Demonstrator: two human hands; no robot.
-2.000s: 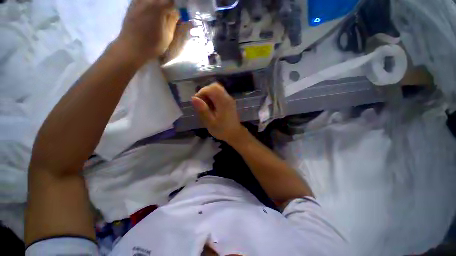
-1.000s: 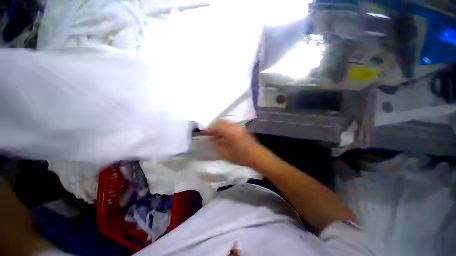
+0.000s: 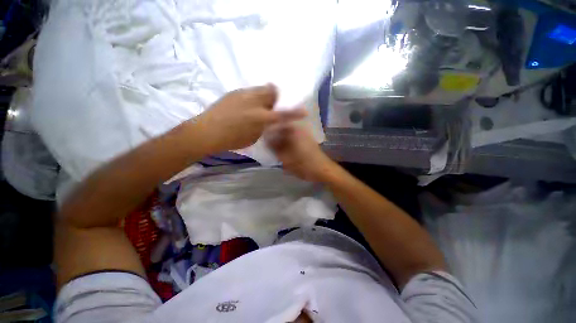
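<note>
My left hand [image 3: 247, 115] and my right hand [image 3: 292, 146] meet over the near right edge of a large crumpled white garment pile [image 3: 151, 69]. Both hands are blurred, with fingers bent and close together. White cloth lies behind and under them, and I cannot tell whether either hand pinches any. A white fabric piece [image 3: 252, 205] lies nearer me, just above my lap. The sewing machine [image 3: 436, 57] stands right of the pile, its metal cloth plate [image 3: 376, 69] under bright glare.
A red basket [image 3: 142, 230] with small white and dark scraps is by my lap at left, partly behind my left forearm. The grey table edge [image 3: 379, 150] runs right from the pile. White layers [image 3: 505, 252] hang below it at right. Dark scissor handles [image 3: 556, 91] show at far right.
The view has shifted right-to-left relative to the machine. The broad white panel spread at left is no longer stretched out. My left hand has come in beside my right hand.
</note>
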